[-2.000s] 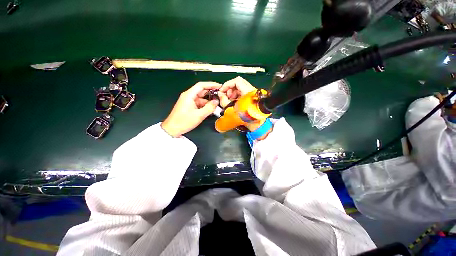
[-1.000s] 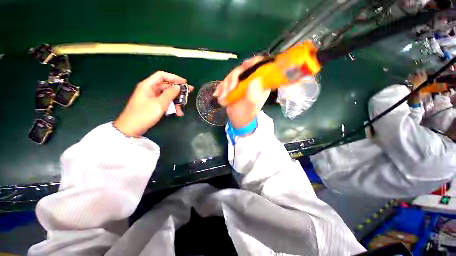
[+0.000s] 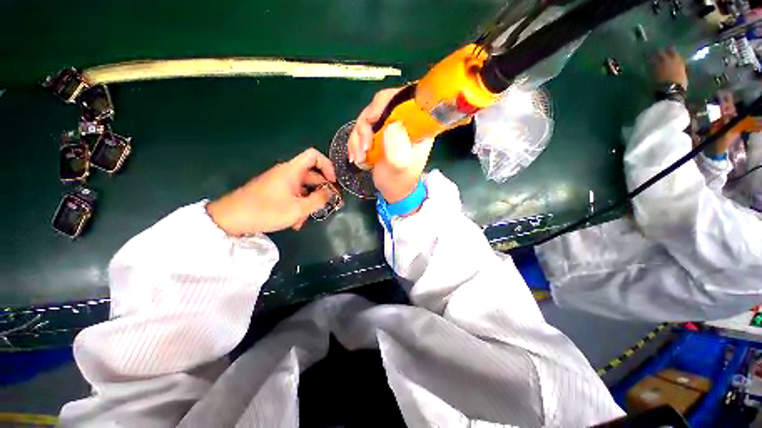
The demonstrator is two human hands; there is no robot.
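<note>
My left hand (image 3: 280,194) holds a small square watch case (image 3: 327,202) with a shiny rim in its fingertips, at the lower left edge of the round screw dish. My right hand (image 3: 391,150) is closed around the orange electric screwdriver (image 3: 447,90), above the speckled screw dish (image 3: 344,164). The screwdriver's tip is hidden behind my right hand. The screws are too small to tell apart. Several watch cases (image 3: 73,212) lie in a cluster at the left on the green bench.
A cream tape strip (image 3: 242,68) runs along the bench beyond my hands. A crumpled clear plastic bag (image 3: 506,134) lies right of my right hand. The black screwdriver cable (image 3: 551,38) rises to the upper right. Another person's white sleeve (image 3: 668,167) is at the right.
Since a second ago, my left hand has moved closer to the dish and my body, and the watch case is turned. Two seconds ago both hands met at the case; my right hand is now over the dish.
</note>
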